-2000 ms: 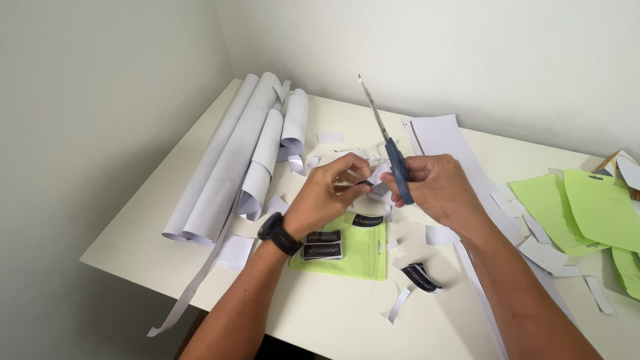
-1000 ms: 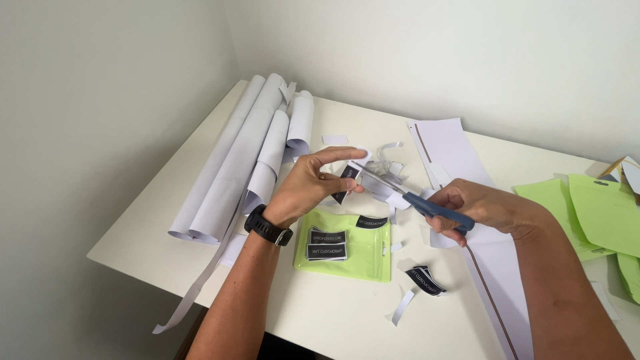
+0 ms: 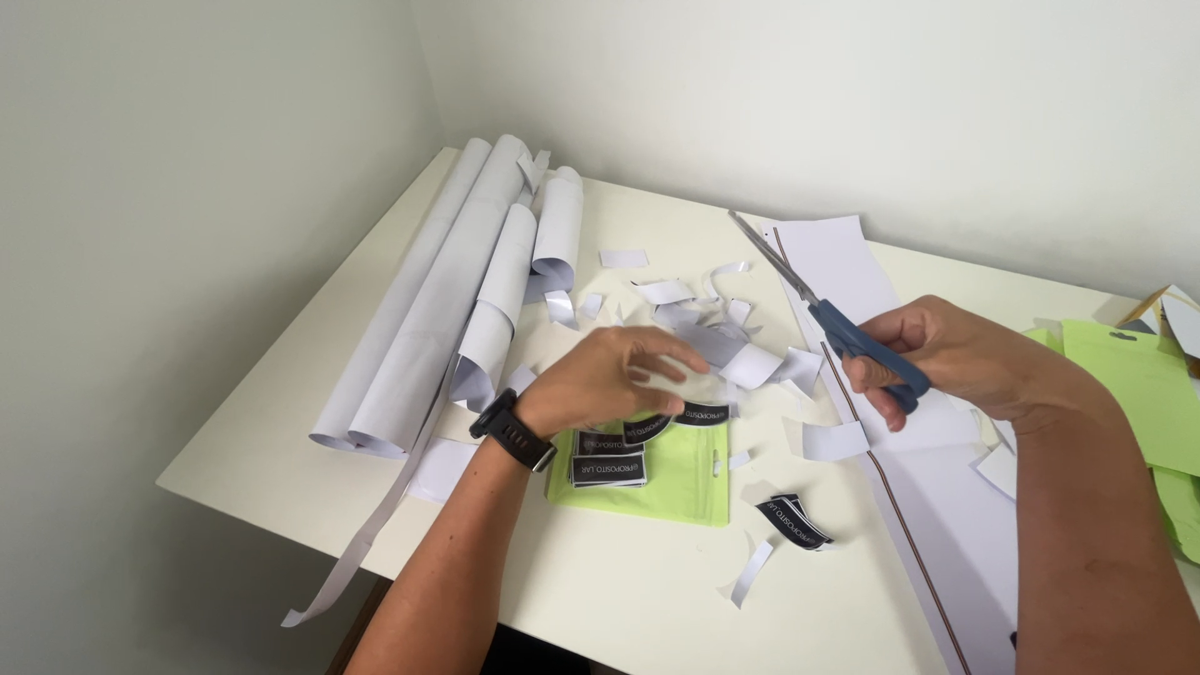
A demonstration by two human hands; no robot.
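My right hand (image 3: 937, 361) holds blue-handled scissors (image 3: 816, 300) by the handles, blades pointing up and left with little gap between them. My left hand (image 3: 619, 375), with a black watch on its wrist, is over the top edge of a green zip pouch (image 3: 675, 487), fingers spread and curved. Just below its fingers a black printed label (image 3: 647, 428) lies on the pouch, touching or close to the fingertips. A small stack of similar labels (image 3: 607, 469) sits on the pouch's left, and another label (image 3: 705, 414) lies at its top right corner.
White paper rolls (image 3: 450, 291) lie at the left, a long strip (image 3: 356, 562) hanging past the table edge. Paper scraps (image 3: 722, 347) are scattered mid-table. More black labels (image 3: 792, 520) lie right of the pouch. A long white sheet (image 3: 900, 525) and green pouches (image 3: 1125, 384) are at the right.
My left hand has come down to the pouch; a label it held a second ago now appears on the pouch. The scissors have swung away from that hand, their blades now pointing more upward.
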